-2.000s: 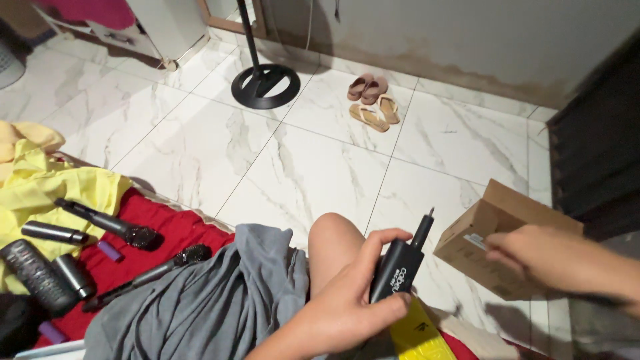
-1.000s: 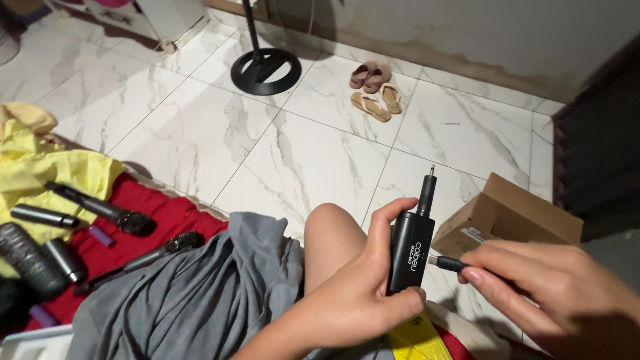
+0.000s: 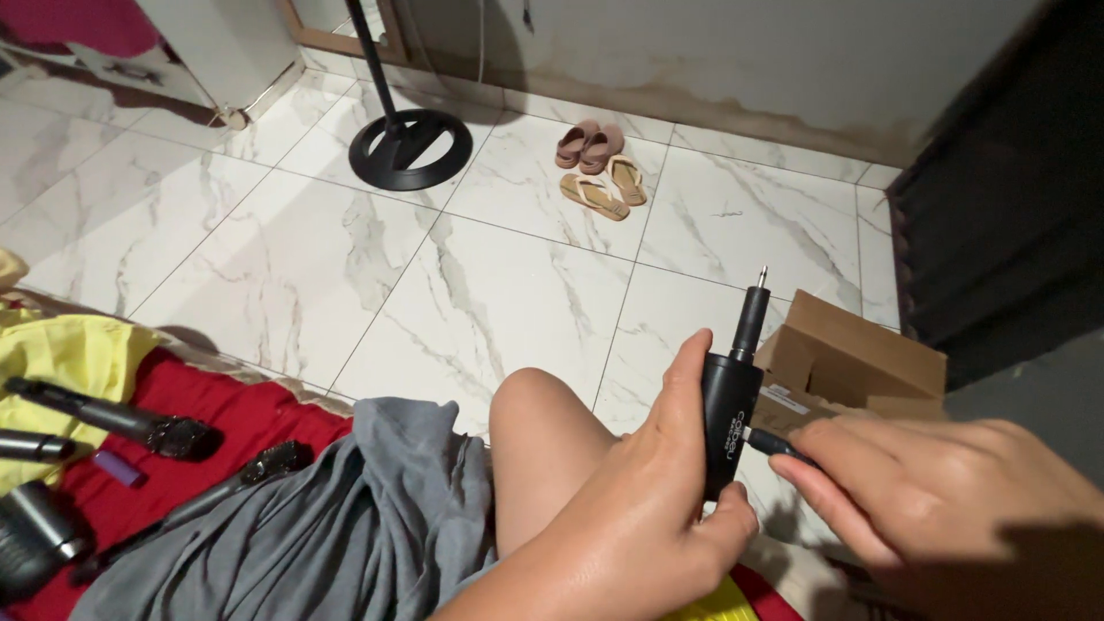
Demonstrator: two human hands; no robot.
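Note:
My left hand (image 3: 664,500) holds a black wireless audio receiver (image 3: 729,423) upright, with its jack plug pointing up. Between the thumb and fingers of my right hand (image 3: 914,483) is a black cable connector (image 3: 770,442), its metal end at the receiver's right side; whether it is fully seated I cannot tell. Black microphones (image 3: 116,416) lie on the bed at the left. A purple battery-like cylinder (image 3: 119,468) rests close to them.
Grey cloth (image 3: 345,526) lies over red bedding (image 3: 207,392), beside yellow cloth (image 3: 78,345). An opened cardboard box (image 3: 862,345) stands beyond my right hand. On the tiled floor are sandals (image 3: 595,197) and a round black stand base (image 3: 410,177).
Two seconds ago my right hand was over the cardboard box, away from the receiver. It has come left to the receiver, and the cable connector now shows in its fingers.

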